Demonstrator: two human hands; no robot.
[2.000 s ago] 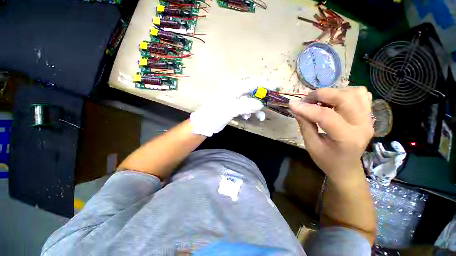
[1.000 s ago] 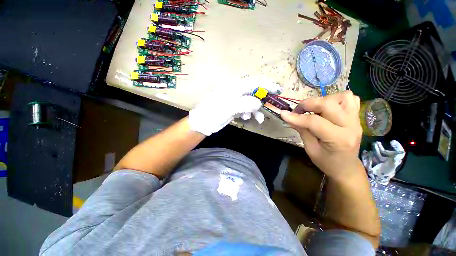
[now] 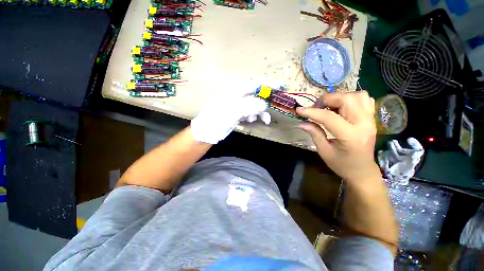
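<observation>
My left hand (image 3: 225, 116), in a white glove, holds a small circuit board (image 3: 281, 101) by its yellow-block end over the front edge of the cream board. The board has a dark red-brown part along it and thin red and dark wires at its right end. My bare right hand (image 3: 342, 127) has its thumb and fingers at the right end of the board; whether they grip the board or a small piece there is hidden. The paste dish (image 3: 326, 62), with grey-white paste, lies beyond my right hand. A thin stick lies in it, its blue end towards me.
Copper-coloured strips (image 3: 335, 20) lie piled above the dish. A column of boards (image 3: 154, 69) lies on the left of the cream board (image 3: 239, 53). At right are a fan with a wire guard (image 3: 416, 64), a jar (image 3: 391, 114) and a crumpled white glove (image 3: 402, 160). A solder spool (image 3: 34, 132) is at left.
The stick's blue end has come into view at the dish's near rim since the oldest frame. My right fingers have shifted slightly at the board's end. The whole view has shifted a little.
</observation>
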